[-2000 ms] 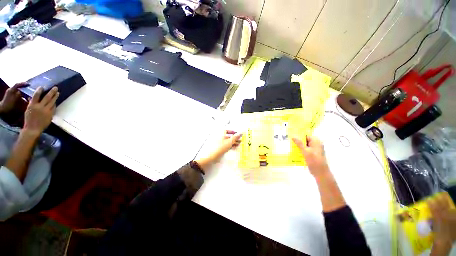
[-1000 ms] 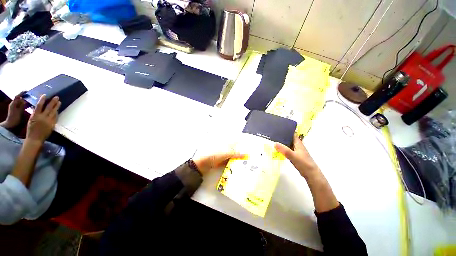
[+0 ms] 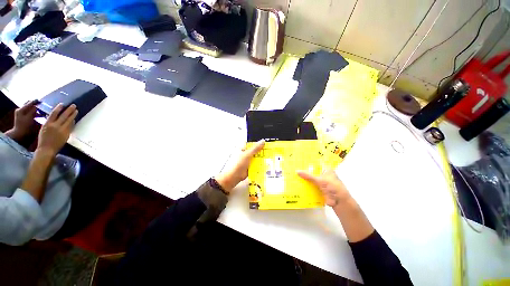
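Note:
A yellow printed sleeve (image 3: 288, 184) with a white earbuds picture lies in front of me, roughly square to the table edge. Its black flaps (image 3: 274, 124) stick out at the far side. My left hand (image 3: 240, 166) holds its left edge between thumb and fingers. My right hand (image 3: 327, 187) lies on its right part with fingers spread over the yellow face; whether it grips is unclear. Behind it lies a stack of flat sleeves (image 3: 349, 100), yellow with a black strip (image 3: 313, 84) on top.
At the left, another person's hands (image 3: 56, 128) hold a black box (image 3: 75, 98). Flat black card blanks (image 3: 176, 75) lie at the back left. A kettle (image 3: 267, 36) stands by the wall. Black flasks (image 3: 439, 106), a red tote (image 3: 480, 92) and a white cable are at the right.
The sleeve has turned from slanted to nearly square, its yellow printed face showing broadly. My left hand has moved up to its left edge, and my right hand has moved down onto its face.

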